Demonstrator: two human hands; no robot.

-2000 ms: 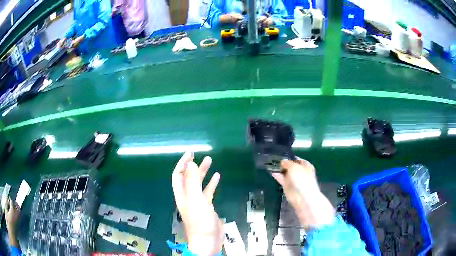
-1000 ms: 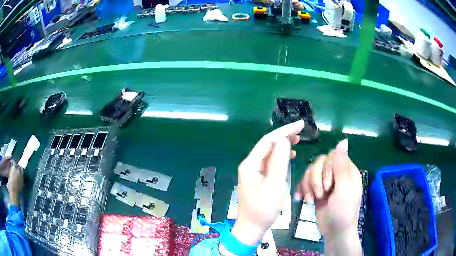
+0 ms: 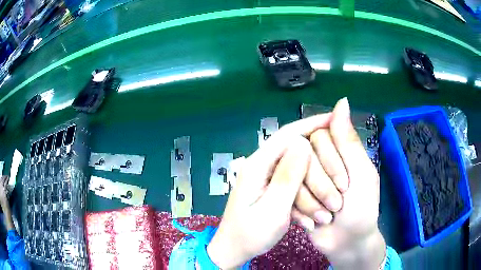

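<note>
My left hand (image 3: pixel 269 190) and my right hand (image 3: pixel 348 195) are raised together in front of me, fingers curled and touching. Their fingers overlap, and I cannot see whether anything small is between them. A black housing (image 3: pixel 291 71) lies on the green surface beyond my hands, with a round part near its far end. Flat silver plates (image 3: pixel 181 166) with small black marks lie to the left of my hands. More plates are partly hidden behind my hands.
A blue bin (image 3: pixel 387 132) of dark pads (image 3: pixel 432 174) stands at right, beside clear plastic (image 3: pixel 458 129). A clear blister tray (image 3: pixel 55 195) is at left, red bubble wrap (image 3: pixel 121 232) at the near edge. Other housings (image 3: pixel 95 92) lie left and right. A person's hand shows far left.
My right hand has let go of the housing, which now lies farther off on the surface. My two hands have come together. The view has tilted down.
</note>
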